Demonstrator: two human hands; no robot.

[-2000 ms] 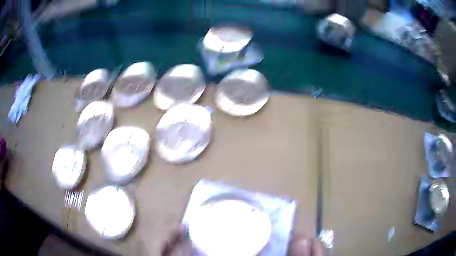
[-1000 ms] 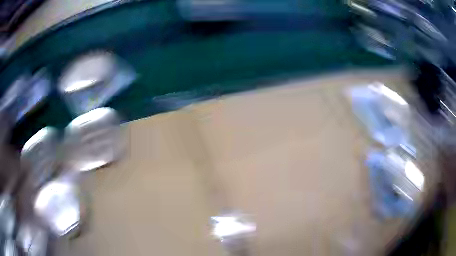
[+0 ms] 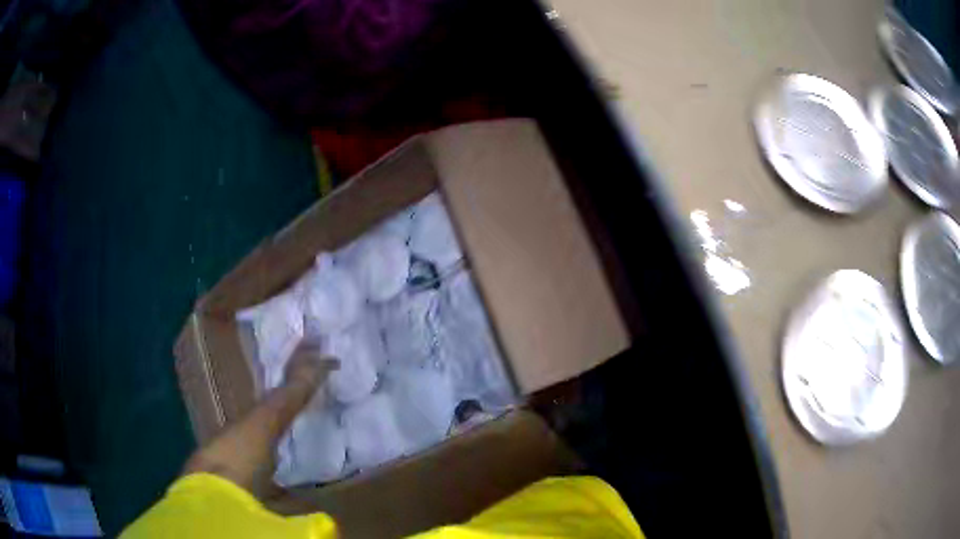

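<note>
An open brown cardboard carton (image 3: pixel 532 258) stands below the bench edge. White wrapped round parts (image 3: pixel 395 405) lie inside it in rows, with printed paper showing between some of them. My left hand (image 3: pixel 263 421), bare below a yellow sleeve, reaches over the carton's left side. Its blurred fingertips are over or against the white parts near the middle; whether they grip one I cannot tell. Only a yellow sleeve of my right arm shows at the bottom edge; my right hand is not visible.
Several silver ribbed discs (image 3: pixel 824 142) lie on the brown bench (image 3: pixel 674 116) at the right. A small shiny pile (image 3: pixel 721 258) lies near the bench's curved edge. Dark purple cloth (image 3: pixel 347 26) is above the carton. A blue and white item (image 3: pixel 53 507) is at lower left.
The view has swung left and down from the bench and green belt to the carton. My left hand has come into view over the carton. The plate with its disc held earlier is out of view.
</note>
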